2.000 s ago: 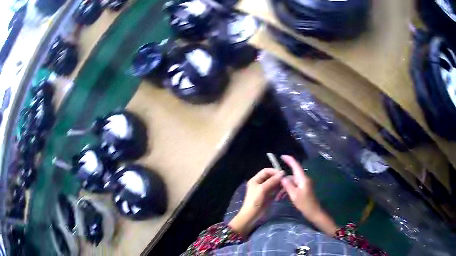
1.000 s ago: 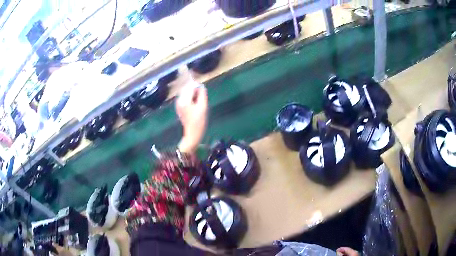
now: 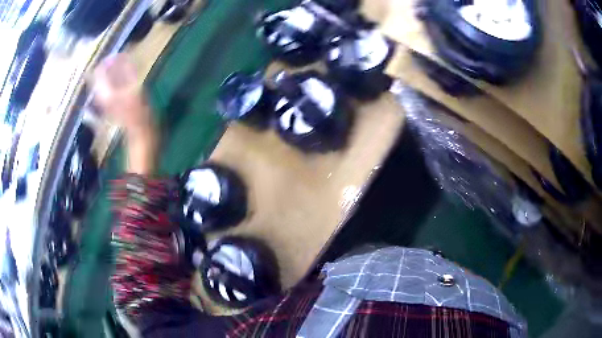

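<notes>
My left hand (image 3: 120, 92) is stretched out at the upper left, over the far side of the green belt. It is blurred, so its fingers and anything in it cannot be made out. My right hand is not in view. Round black units with white centres stand on the cardboard-covered bench: one at the front (image 3: 231, 272), one behind it (image 3: 206, 195), partly beside my sleeve, and a group further back (image 3: 310, 109). A small dark open tub (image 3: 241, 96) stands at the bench's belt-side edge, touching or close to that group.
The green belt (image 3: 198, 79) curves along the left, with blurred black units beyond it. A stack with cardboard layers (image 3: 475, 109), black units and shiny stretch film (image 3: 455, 155) stands at the right. Green floor (image 3: 462, 228) shows between bench and stack.
Since one second ago the view has swung down and towards the stack. My left arm is still stretched out across the belt. My right hand, partly visible at the bottom edge before, has left the picture.
</notes>
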